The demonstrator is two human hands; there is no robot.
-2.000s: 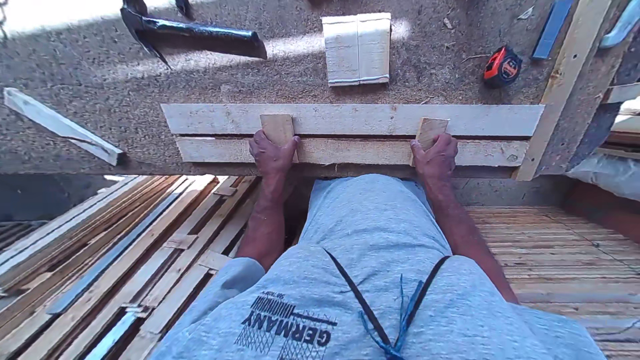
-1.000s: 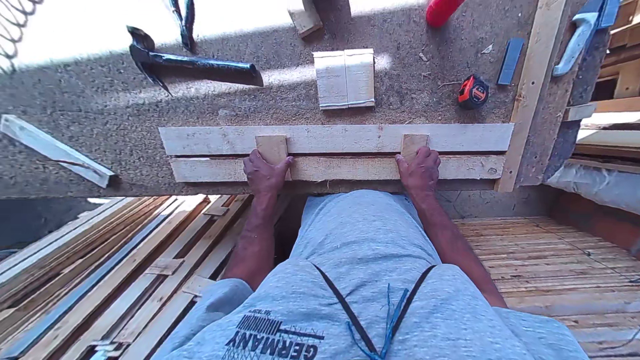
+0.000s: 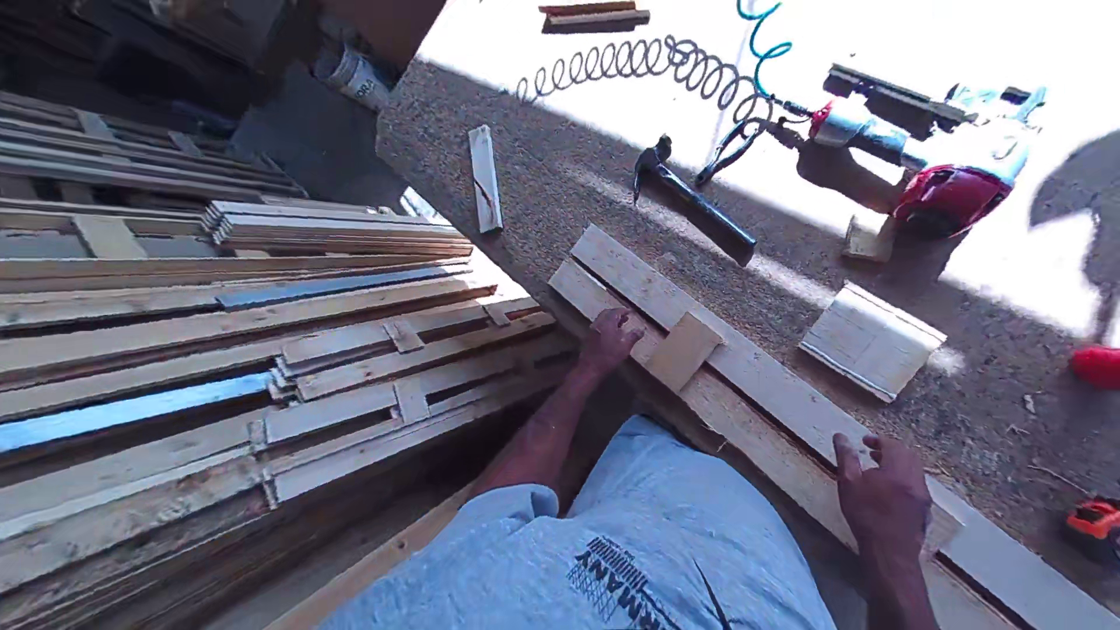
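Observation:
Two long wooden boards (image 3: 770,363) lie side by side along the bench edge with a narrow gap between them. A short wooden block (image 3: 685,352) lies across both. My left hand (image 3: 612,339) is at the near board, just left of that block, its fingers apart. Over the boards at the lower right is my right hand (image 3: 884,490), fingers spread, partly covering a second short block (image 3: 943,529). Neither hand is gripping a thing.
A claw hammer (image 3: 696,206), pliers (image 3: 728,153), a red nail gun (image 3: 941,188) with a coiled hose, a square wood piece (image 3: 873,341) and a tape measure (image 3: 1095,521) lie beyond the boards. Slatted wooden panels (image 3: 350,350) are stacked at the left.
The view has swung strongly to the left. My left hand has come off its short block and now sits beside it. The nail gun and its hose have come into view.

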